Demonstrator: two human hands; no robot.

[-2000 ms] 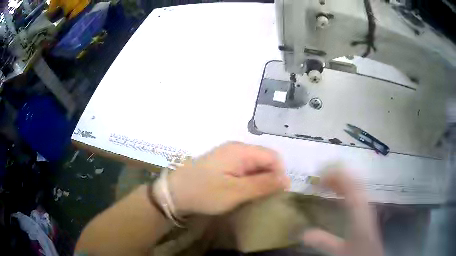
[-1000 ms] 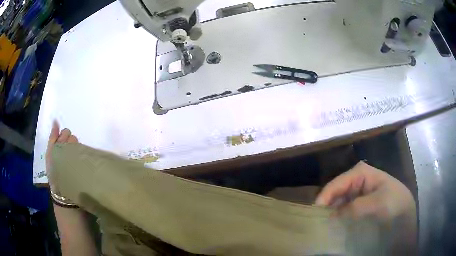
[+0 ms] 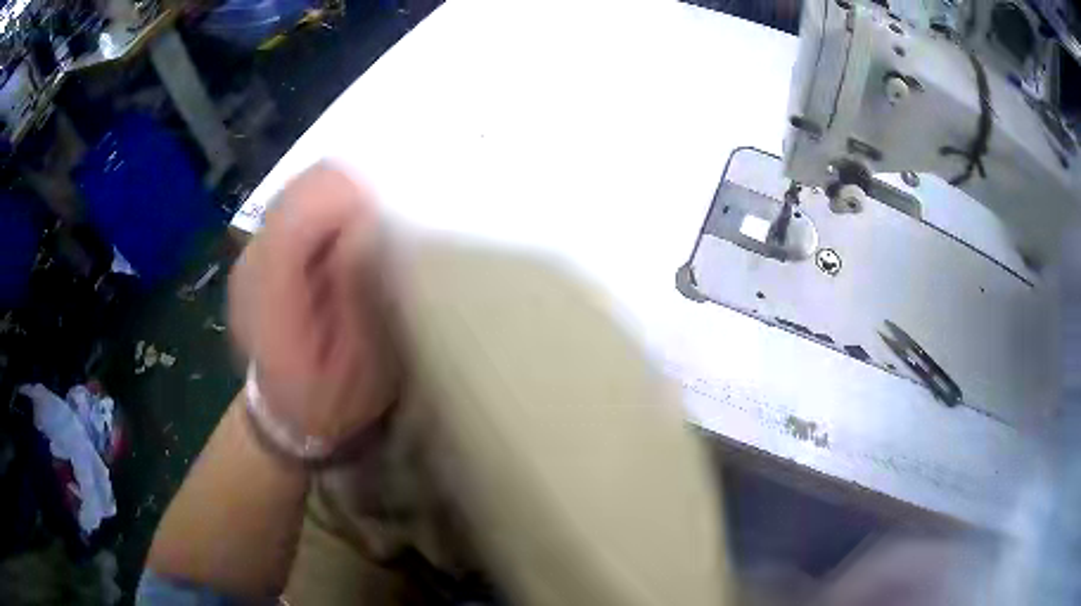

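Note:
My left hand [image 3: 320, 308], blurred and wearing a bracelet, is closed on the upper left end of a khaki garment [image 3: 545, 391] and holds it raised over the table's front edge. The cloth hangs down to the bottom of the view, its far end cut off. A pinkish blur at the bottom right edge [image 3: 925, 574] may be my right hand; its fingers and what they hold cannot be made out. The dark thread snips [image 3: 921, 362] lie on the machine bed [image 3: 877, 296], touched by neither hand.
The sewing machine head [image 3: 877, 107] stands at the upper right, its needle above the grey needle plate with a small pale patch [image 3: 755, 226]. The white table [image 3: 533, 130] ends in a front edge below it. Blue bins [image 3: 148, 184] and scraps lie on the dark floor at left.
The view has turned, so the machine sits further right. My left hand has risen with the cloth, which was stretched between both hands. My right hand has dropped almost out of view.

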